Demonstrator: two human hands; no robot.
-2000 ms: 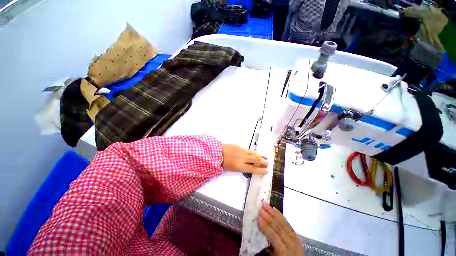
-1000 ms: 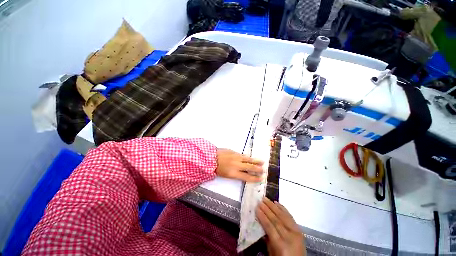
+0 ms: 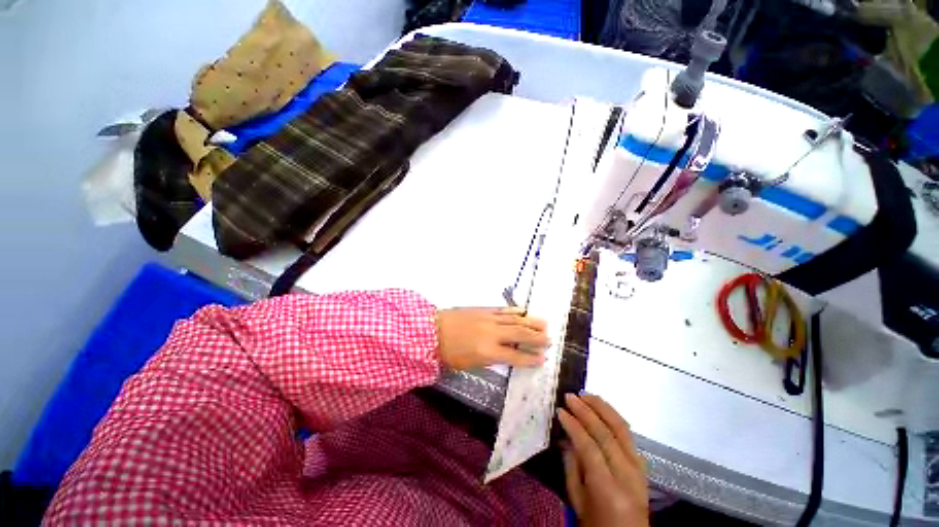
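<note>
A long white strip [image 3: 525, 403] runs from the needle area of the sewing machine [image 3: 757, 206] to past the table's front edge, where its pointed end hangs. The plaid band [image 3: 577, 335] lies along and partly under its right side. My left hand [image 3: 492, 338] lies flat with its fingertips pressing on the white strip below the needle. My right hand [image 3: 605, 458] is lower down, its fingers on the plaid band's near part; its thumb is hidden. The presser foot [image 3: 607, 239] is small and unclear, at the far end of the strips.
Folded plaid panels [image 3: 340, 154] are piled at the table's left, beside tan dotted fabric [image 3: 257, 72]. Red and yellow handled scissors [image 3: 760, 314] lie right of the needle. A dark strap [image 3: 816, 422] crosses the table's right front. Blue material [image 3: 113, 350] is at lower left.
The view has shifted. My right hand has moved off the white strip onto the plaid band. The white strip's pointed end is now fully in view and sits nearer the table edge.
</note>
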